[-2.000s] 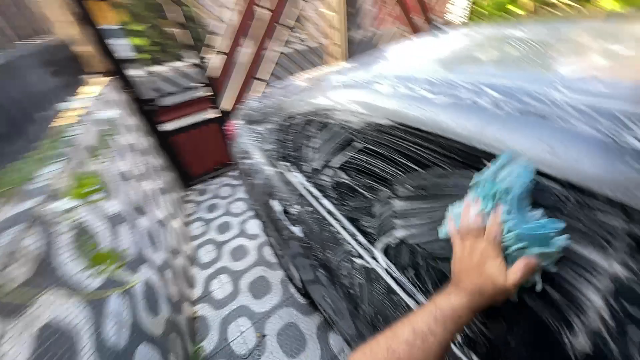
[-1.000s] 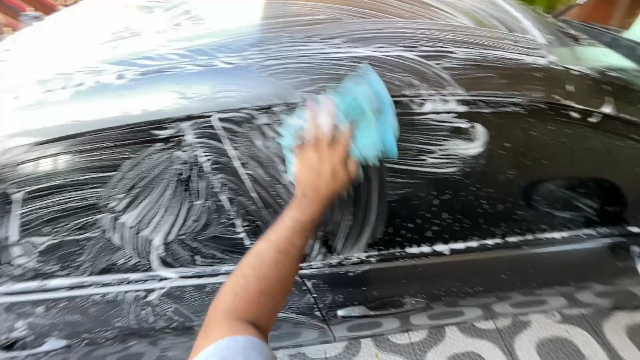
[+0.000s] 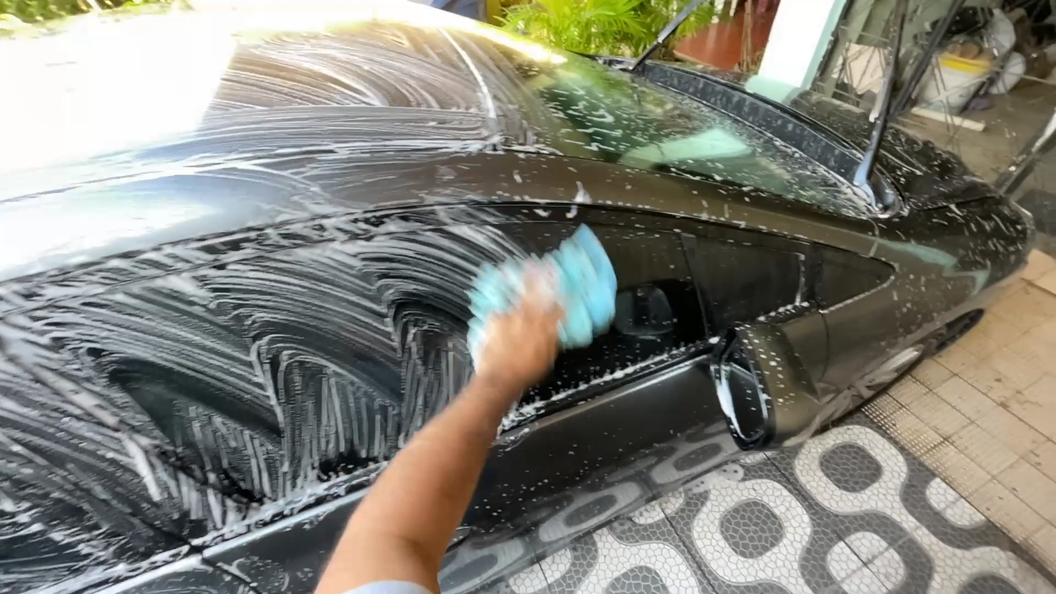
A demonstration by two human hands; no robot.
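My left hand (image 3: 524, 330), blurred by motion, presses a light-blue wash cloth (image 3: 584, 285) on the foamy side window (image 3: 330, 330) of a dark car. The cloth spreads out past my fingers on both sides. Streaks of white foam cover the glass to the left of my hand, while the front part of the window (image 3: 643, 247) bears only scattered suds. Foam also streaks the roof (image 3: 355, 74). My right hand is out of view.
The side mirror (image 3: 763, 384) juts out to the right of my hand. Raised wiper arms (image 3: 883, 107) stand at the windshield (image 3: 660, 140). Patterned tiles (image 3: 759, 528) lie beside the car. Plants (image 3: 610, 25) and a bucket (image 3: 953, 78) are beyond it.
The view has swung far toward the car's front. My left hand and the cloth have moved forward along the side windows, and the side mirror now shows clearly.
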